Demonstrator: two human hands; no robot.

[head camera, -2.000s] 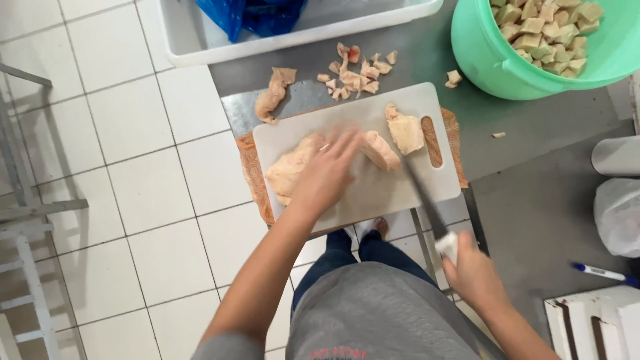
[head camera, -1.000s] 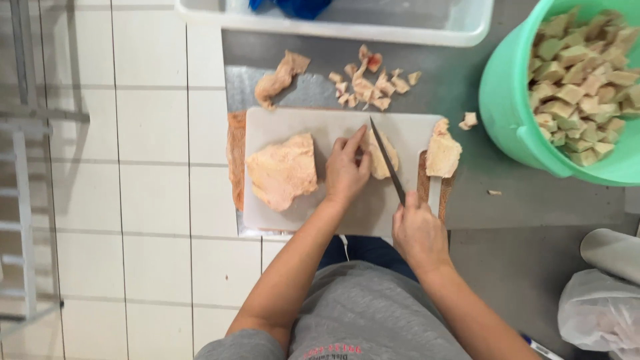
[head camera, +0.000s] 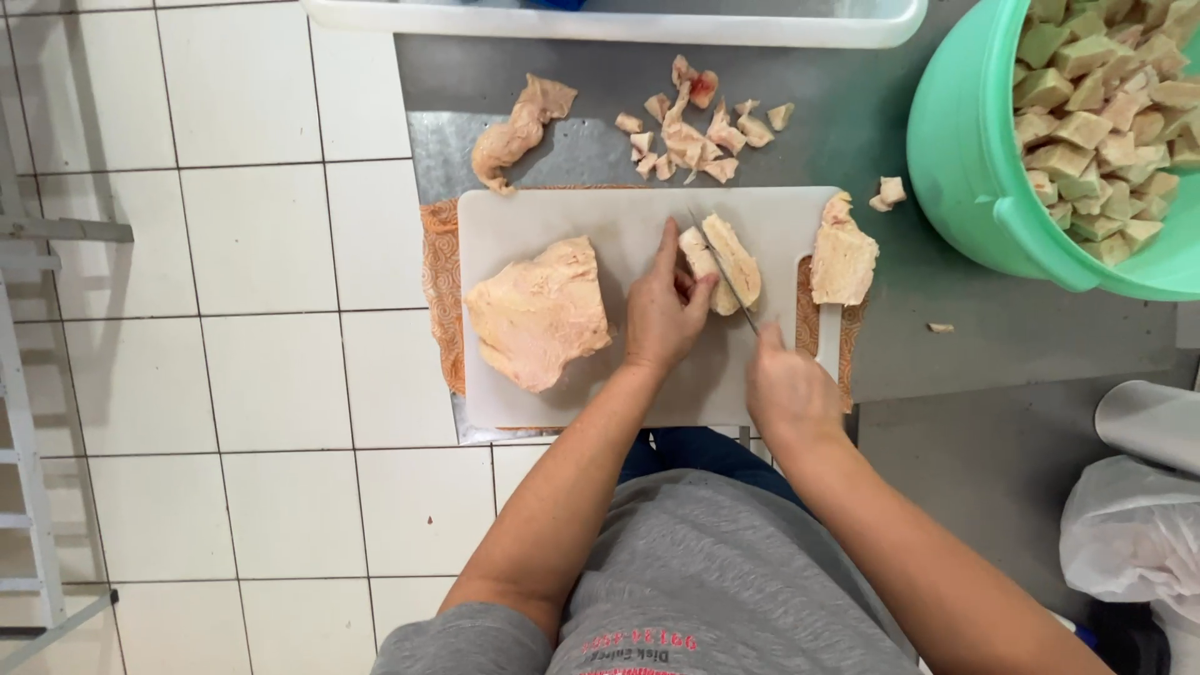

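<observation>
On a white plastic cutting board [head camera: 600, 403], my left hand [head camera: 664, 314] steadies a pale meat strip [head camera: 696, 255] with its fingertips. My right hand [head camera: 797, 394] grips a knife [head camera: 741, 305], whose blade lies between that strip and another slice [head camera: 736, 258]; the handle is mostly hidden in the hand. A large pale piece of raw meat, apparently chicken, [head camera: 542, 314] rests on the board's left side. A smaller flat piece [head camera: 844, 253] lies over the board's right edge, by the handle slot. An orange patterned cloth [head camera: 443, 300] is under the board.
Beyond the board, meat scraps [head camera: 689, 141] and a strip of skin [head camera: 520, 131] lie on the metal table [head camera: 600, 70]. A green tub [head camera: 956, 159] of cubed pieces stands at right, a white tray [head camera: 619, 26] at the far edge, plastic bags [head camera: 1130, 530] at lower right.
The small piece at right was at the board's edge before too. My left hand has moved off the large piece since the earliest frame, and the knife now lies between two strips.
</observation>
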